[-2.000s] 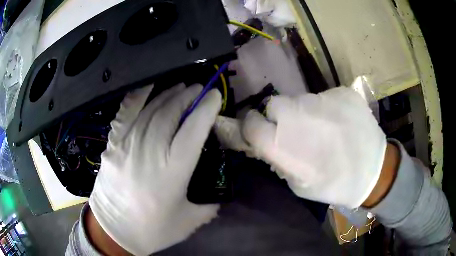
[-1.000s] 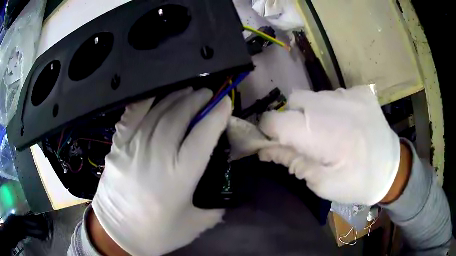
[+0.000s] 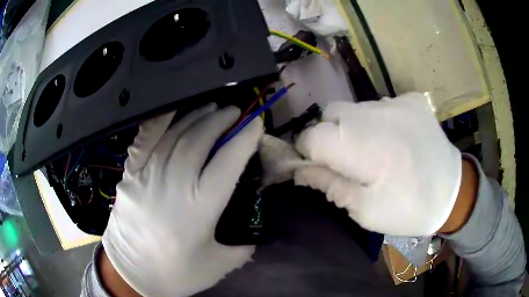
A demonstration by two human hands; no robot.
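Observation:
The black socket housing (image 3: 174, 69) lies tilted across the upper left, three large round holes facing up. Its lower side is open, with thin wires (image 3: 87, 174) inside. My gloved left hand (image 3: 180, 191) grips the open part. Blue and brown wires (image 3: 249, 119) pass by its fingers, their ends sticking out beyond the housing's edge. My gloved right hand (image 3: 371, 162) has bent fingers at the housing's right end, close to my left fingertips. What its fingertips pinch is hidden. A black end part (image 3: 241, 223) shows below my left fingers.
A yellow-green wire (image 3: 299, 42) and dark parts (image 3: 299, 53) lie on the white padded board behind. Clear plastic (image 3: 23, 69) is at the left. The pale frame (image 3: 493, 110) runs down the right side. A cardboard box (image 3: 400, 267) is at the lower right.
The blue wire's free end, with a brown wire beside it, now shows past the housing's edge. The view shifted slightly and back. Both hands stay at the open side.

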